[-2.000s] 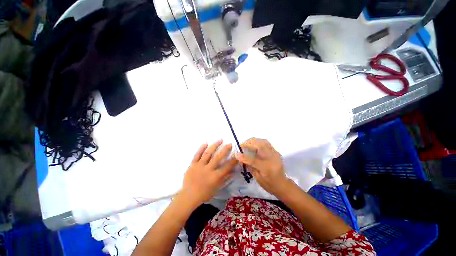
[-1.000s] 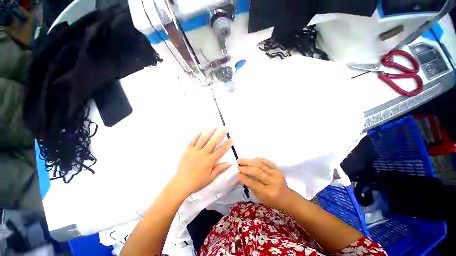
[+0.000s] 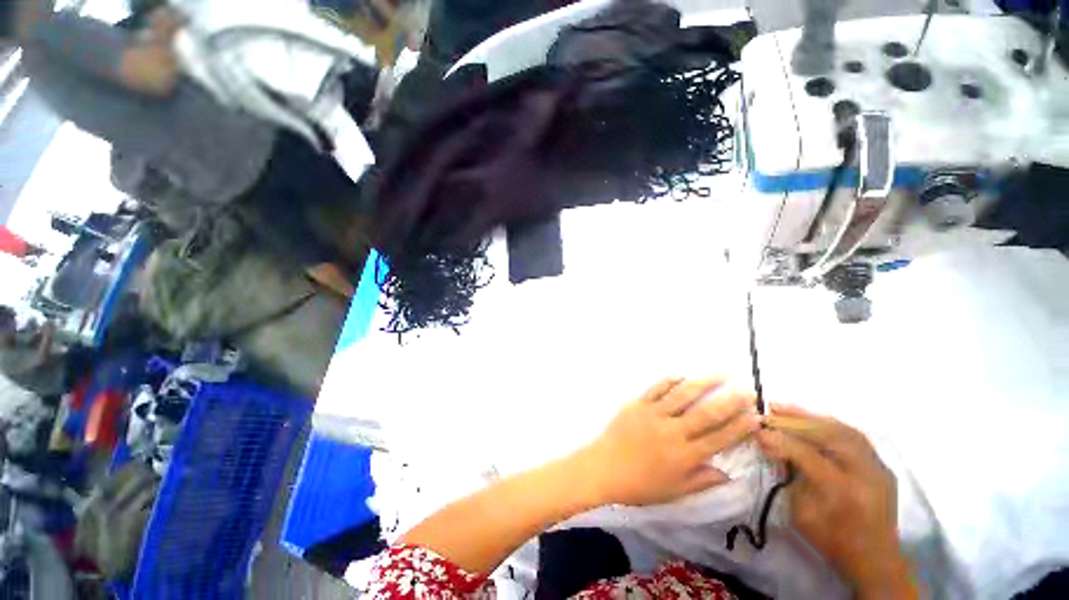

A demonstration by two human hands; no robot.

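Observation:
A white fabric panel (image 3: 563, 375) covers the table under the sewing machine head (image 3: 821, 176). A narrow black cord (image 3: 754, 346) runs from under the needle area down to my hands; its loose end curls below them. My left hand (image 3: 686, 440) lies on the fabric left of the cord, palm down, fingers slightly apart. My right hand (image 3: 832, 475) pinches the cord at its fingertips, close beside my left fingertips. The presser foot and needle are too blurred to tell apart.
A dark cloth pile (image 3: 528, 141) with curly black strands and a dark flat rectangle (image 3: 536, 247) lie left of the machine. A blue crate (image 3: 217, 486) and olive-green bundles (image 3: 235, 293) are at the left. Another person's grey sleeve (image 3: 82, 70) and white cloth (image 3: 276, 53) show at the upper left.
The view has swung left, so the machine and hands now appear farther right and the left-hand surroundings show. The cord's loose end now curls out below my right hand.

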